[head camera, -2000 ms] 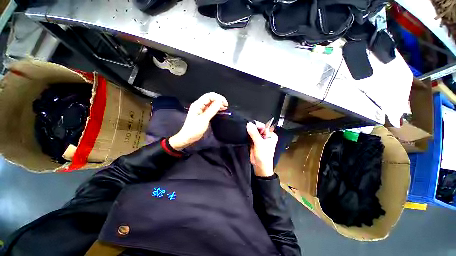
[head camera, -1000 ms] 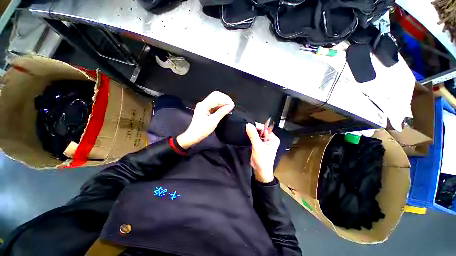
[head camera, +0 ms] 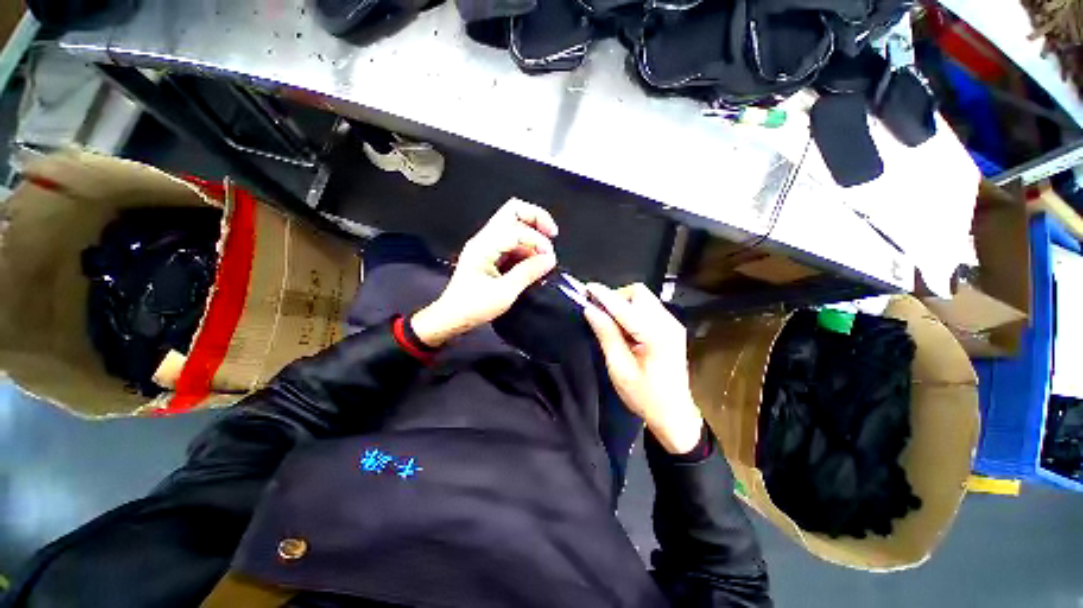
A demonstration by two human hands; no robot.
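Observation:
A black sewn piece hangs below my left hand, above the dark apron on my lap. My left thumb and fingers pinch at its upper edge. My right hand is shut on thread snips. The slim metal blades point up and left, at the piece's upper edge close to my left fingertips. Any thread there is too fine to tell. The black piece and dark apron blend, so the piece's lower edge is unclear.
A metal bench crosses ahead, bearing a pile of black sewn pieces and a flat black piece on white paper. A red-striped carton stands left, another carton right. A blue crate is at far right.
My right hand has turned, and the snips' blades now point left to the piece's upper edge instead of upward. My left hand stays pinched near the same place.

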